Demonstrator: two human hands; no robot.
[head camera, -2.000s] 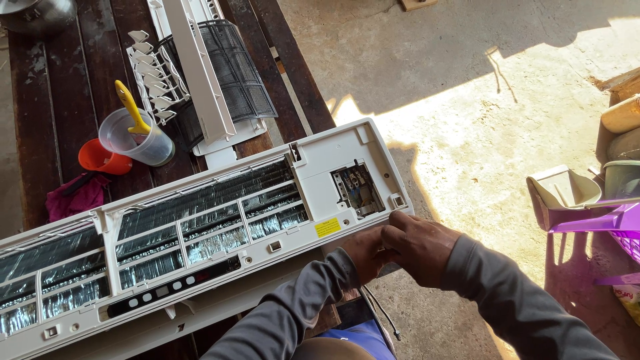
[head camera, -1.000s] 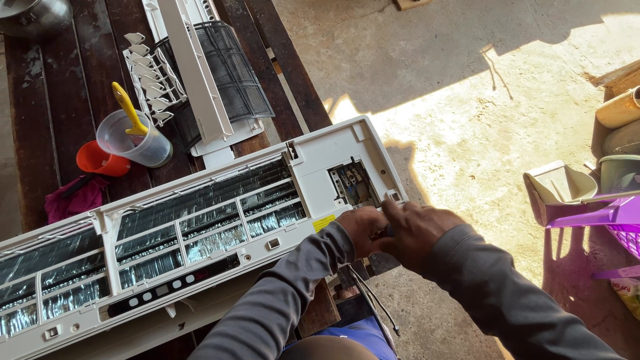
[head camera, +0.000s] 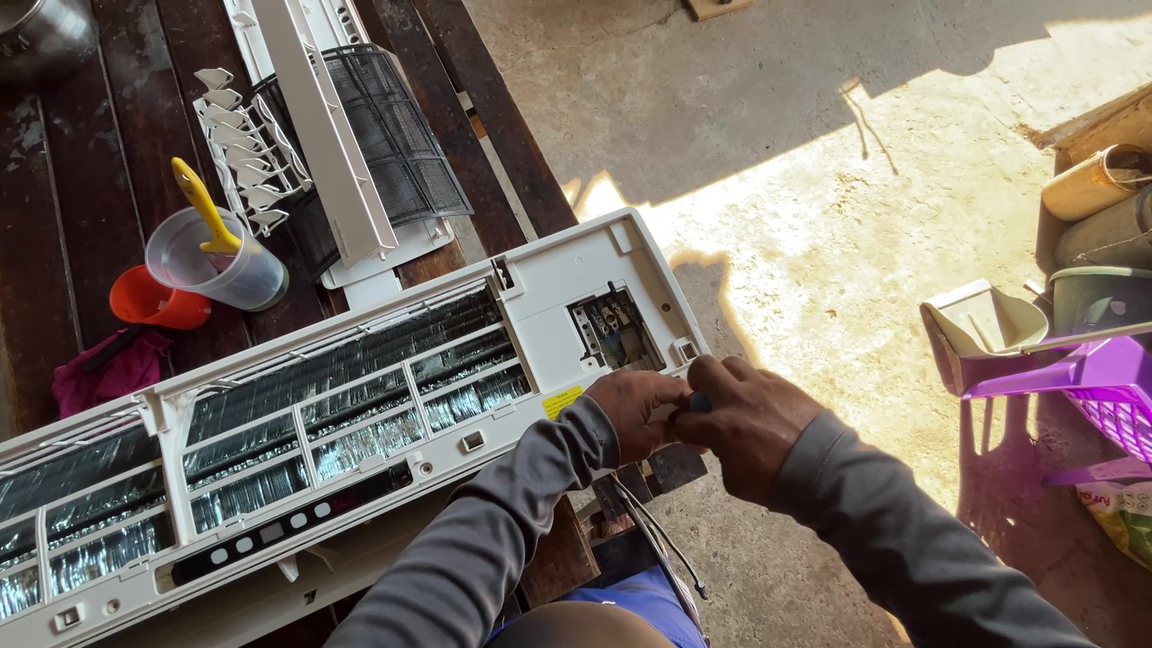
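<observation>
The white indoor unit of a split air conditioner (head camera: 580, 270) lies across the wooden table, its metal fins showing through the grille. At its right end, a small opening (head camera: 616, 331) exposes terminals and wires. My left hand (head camera: 634, 409) is at the unit's lower right corner, fingers bent; what they pinch is hidden. Right beside it, my right hand (head camera: 751, 418) is closed around a small dark tool handle (head camera: 696, 402), perhaps a screwdriver; its tip cannot be seen.
A clear plastic cup (head camera: 216, 261) with a yellow-handled brush (head camera: 205, 202), a red cup (head camera: 157, 297) and a purple cloth (head camera: 108, 369) stand left. Behind lie a mesh filter (head camera: 396, 135) and white louvre parts (head camera: 247, 148). A dustpan (head camera: 985, 319) and purple basket (head camera: 1107, 387) are right.
Both hands stay close together at the unit's lower right corner. My right hand has turned, and a dark handle now shows between the hands.
</observation>
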